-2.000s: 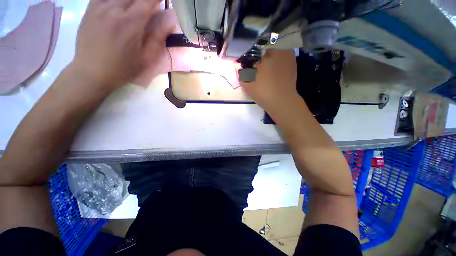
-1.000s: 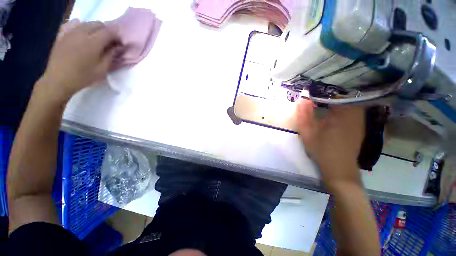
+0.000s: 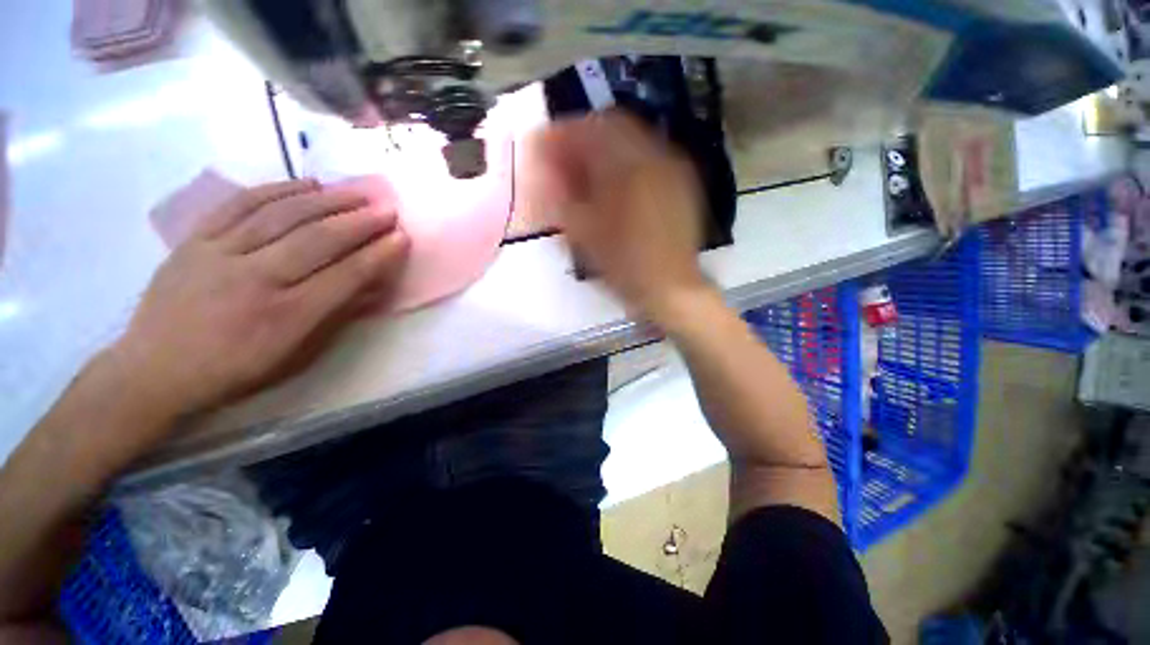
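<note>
A pink cut piece (image 3: 464,239) with a curved edge lies on the table in front of the needle area of the sewing machine (image 3: 555,38). My left hand (image 3: 271,284) lies on its left part, fingers together, pressing it down; a pink corner shows beyond the hand. My right hand (image 3: 624,202) is blurred, right of the needle area over a black cloth (image 3: 713,170); whether it holds anything is unclear. A dark label with a white mark shows on the cloth above that hand. The round knob with a grey block (image 3: 465,156) is above the pink piece.
A pink stack (image 3: 126,28) lies at the far left of the white table (image 3: 76,151). A black packet (image 3: 903,183) and a cardboard piece (image 3: 969,164) are at the right. Blue baskets (image 3: 927,365) stand below the grey table edge. A clear plastic bag (image 3: 208,548) is at lower left.
The view has swung right. My left hand has come from the far-left pink stack to the machine, with a pink piece under it. My right hand has moved from the needle area onto the black cloth.
</note>
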